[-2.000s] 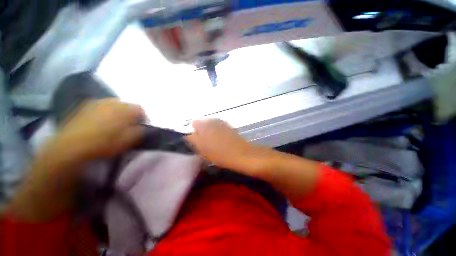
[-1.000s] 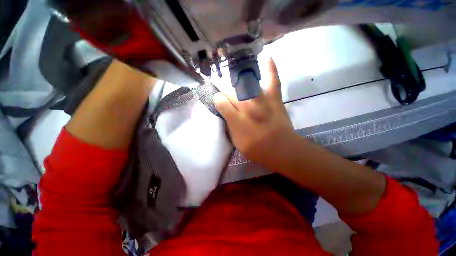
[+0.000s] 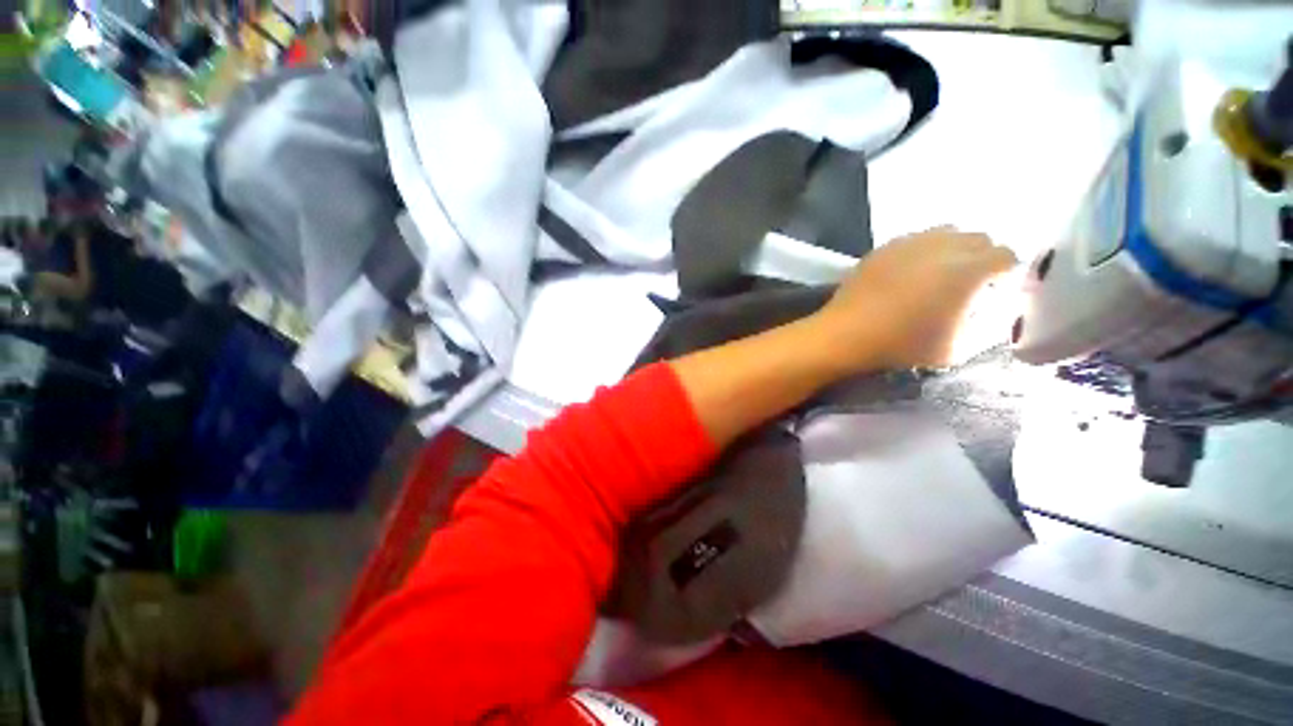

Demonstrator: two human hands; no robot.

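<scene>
The garment piece [image 3: 891,522] lies on the machine bed and hangs over its front edge. It joins white cloth to dark grey panels, and one grey panel bears a small black label. My left hand [image 3: 929,305] is on its dark cloth just left of the machine head [image 3: 1191,270], fingers bent over the cloth. Glare washes out part of the fingers. A dark attachment [image 3: 1173,454] sits under the head. The needle is not clearly visible. My right hand is not in view.
White and grey cloth [image 3: 482,185] is piled behind and left of the bed. A grey ruler strip [image 3: 1049,631] runs along the front edge. A red crate [image 3: 404,532] stands below left, near a blue surface [image 3: 284,411]. The far-left background is blurred.
The view has swung left, bringing the cloth pile and floor area into sight. The machine head now shows at the right. My right hand has left the picture; my left hand has become visible.
</scene>
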